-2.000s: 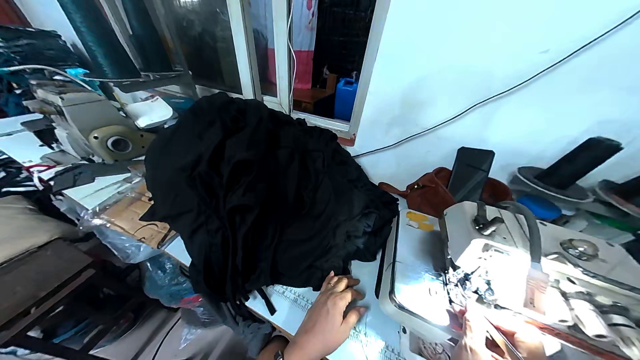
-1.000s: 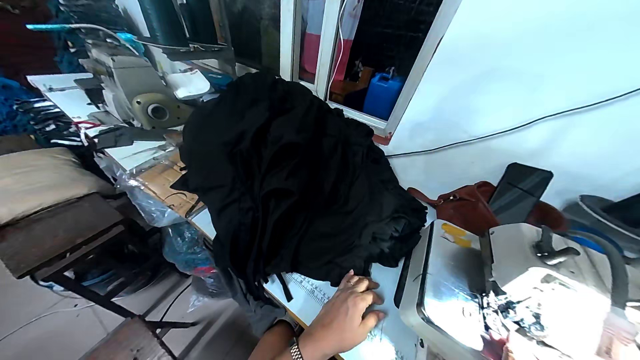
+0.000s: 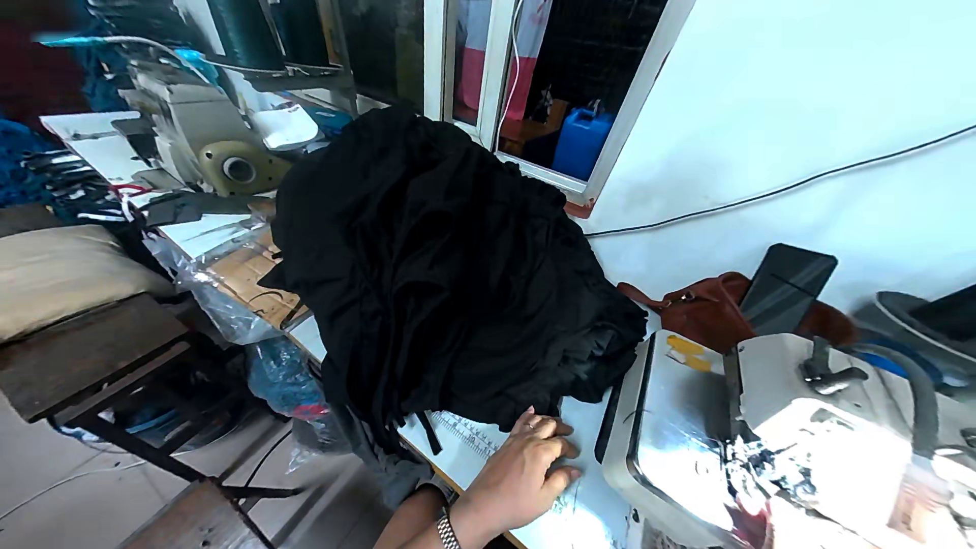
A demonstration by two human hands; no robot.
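Note:
A large heap of black fabric [image 3: 457, 267] covers much of the white worktable [image 3: 549, 526], beside an industrial sewing machine [image 3: 823, 427]. My left hand [image 3: 526, 473], with a metal-banded watch at the wrist, lies palm down on the table at the heap's near edge. Its fingers are slightly spread, with the fingertips touching or very near the cloth, and it grips nothing visible. At the lower right, what appears to be part of my right hand [image 3: 751, 522] is by the needle area of the machine, washed out by the lamp's glare. What it holds cannot be made out.
A brown bag [image 3: 709, 313] and a dark flat object [image 3: 789, 286] lie behind the machine, near the wall. Another sewing machine [image 3: 206, 130] stands at the upper left. Plastic bags [image 3: 286, 374] hang by the table's left edge, near a wooden stool [image 3: 91, 351].
The view has swung left. My left hand stays at the near edge of the black heap. My right hand, clearer at the machine two seconds ago, is now mostly lost in glare and the frame's edge.

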